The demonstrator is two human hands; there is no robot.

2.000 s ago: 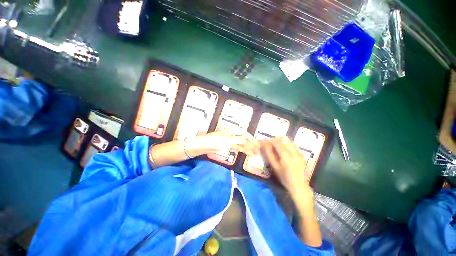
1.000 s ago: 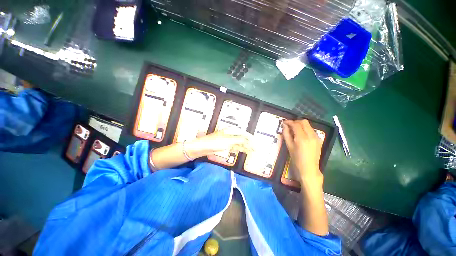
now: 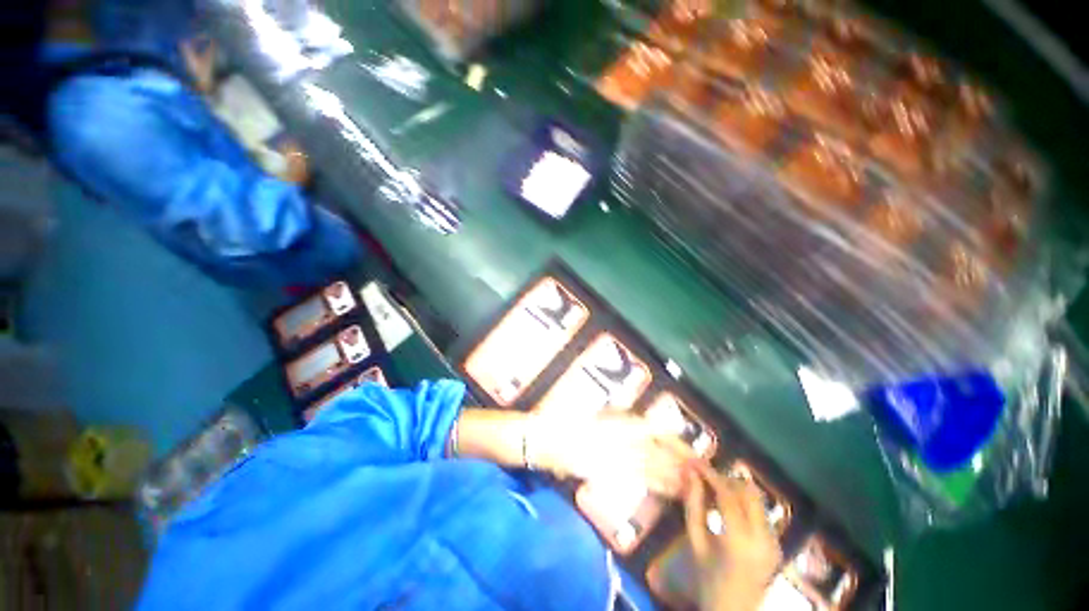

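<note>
A long black tray (image 3: 619, 320) holds five orange-rimmed phone housings in a slanting row, the nearest to the left (image 3: 525, 339) in full view. My left hand (image 3: 603, 448) reaches over the middle housings, blurred and overexposed. My right hand (image 3: 734, 537) is over the fourth housing, its fingertips close to those of my left hand. Whether either hand holds a small part cannot be told. The hands hide parts of the middle housings.
A tall stack of clear blister trays with orange parts (image 3: 824, 155) stands at the far right. A blue bin (image 3: 943, 418) lies on plastic beside a white scrap (image 3: 826, 394). A dark box (image 3: 554, 181) is left of the stack. Another tray (image 3: 325, 359) and a person's blue sleeve (image 3: 179, 167) are left.
The view has swung left and tilted up, showing the orange tops of the stack and another worker. My right hand has moved from the fifth housing back beside my left hand.
</note>
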